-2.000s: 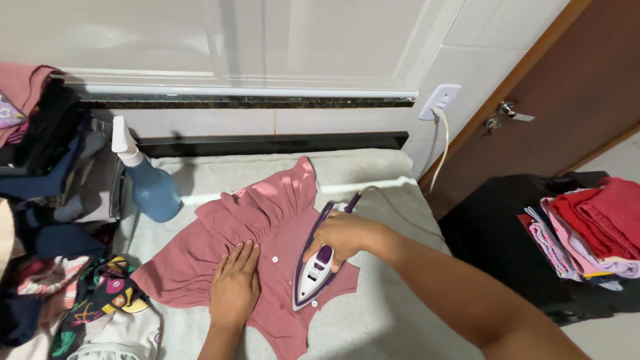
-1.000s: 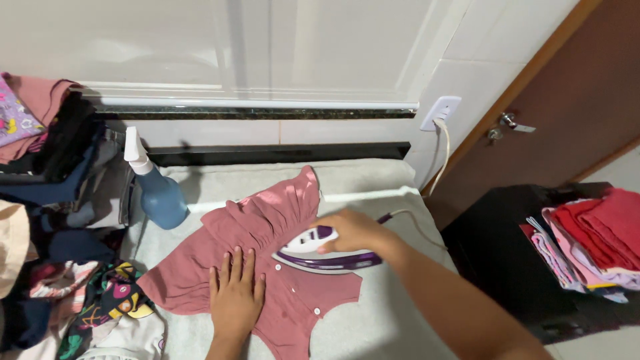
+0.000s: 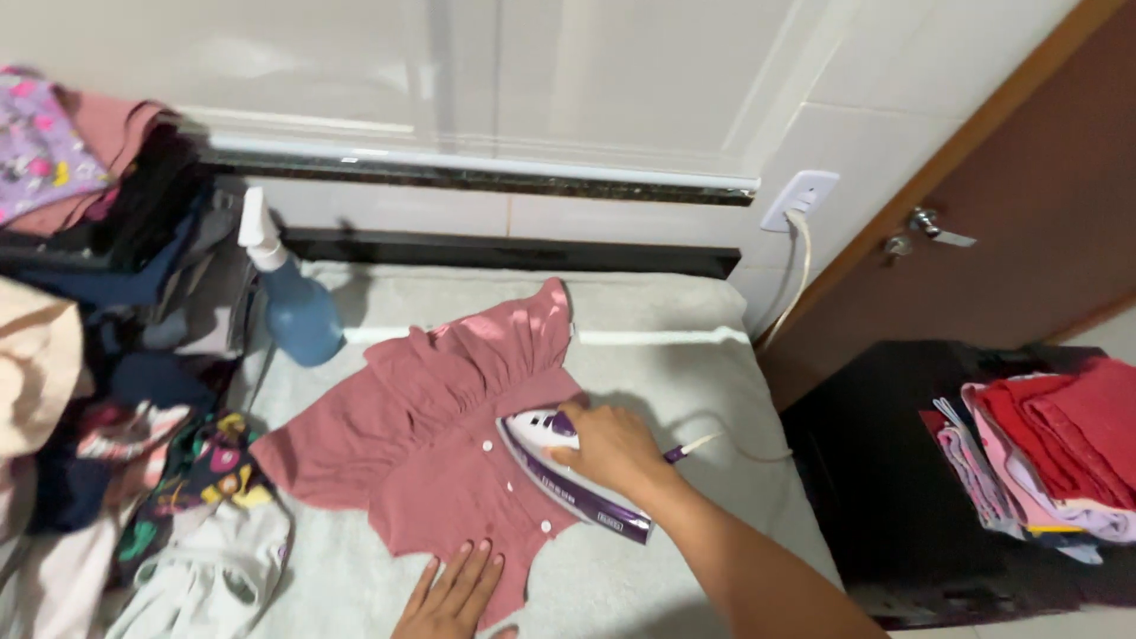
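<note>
A pink ruffled child's garment [image 3: 426,444] with small white buttons lies spread on a pale towel-like cloth [image 3: 683,568]. My right hand [image 3: 612,448] grips the handle of a white and purple clothes iron [image 3: 568,479], whose soleplate rests on the bodice beside the button row, tip toward the ruffled skirt. My left hand [image 3: 457,590] presses flat, fingers spread, on the garment's lower part near the bottom edge of the view; the wrist is out of view. Behind the garment, at the left, stands a blue spray bottle [image 3: 302,311] with a white trigger head.
Folded dark clothes [image 3: 160,248] are stacked at the left, with loose garments [image 3: 213,532] before them. Red and pink folded clothes [image 3: 1056,444] lie on a black surface [image 3: 852,497] at the right. The iron's cord runs toward a wall, where a white plug sits in an outlet [image 3: 801,200].
My left hand has moved down the garment, toward the bottom edge. The iron, pointing left a second ago, is turned so its tip points up and left, and sits lower on the bodice.
</note>
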